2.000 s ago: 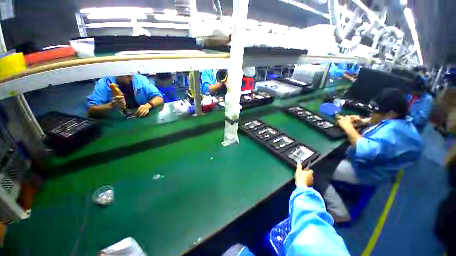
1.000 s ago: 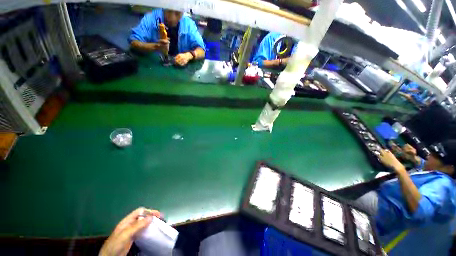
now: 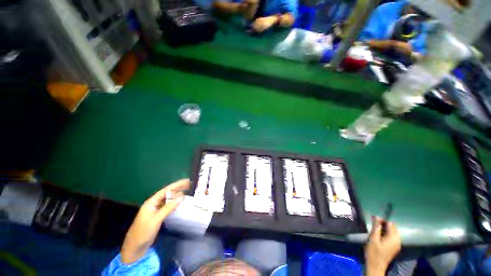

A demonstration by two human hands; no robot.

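A black foam tray (image 3: 237,190) lies at the bench's near edge, with a silver-white phone unit (image 3: 258,184) in each of its four pockets. Small orange and dark strips show on the units. My left hand (image 3: 153,218) is at the tray's left end, holding a folded white liner sheet (image 3: 188,216) that overlaps the tray's near left corner. My right hand (image 3: 383,242) is just off the tray's near right corner, closed around thin dark tweezers (image 3: 388,209) that point up and away. The picture is slightly blurred.
A clear parts cup (image 3: 189,114) and a small clear heap (image 3: 244,124) stand beyond the tray. A plastic-wrapped post (image 3: 382,110) rises at right. Another tray (image 3: 474,178) lies far right. Coworkers' hands (image 3: 266,22) show opposite. A blue stool (image 3: 332,265) is below the edge.
The four-pocket tray has come from the right to lie flat in front of me. My right hand now shows at its right end. The view has turned down and left.
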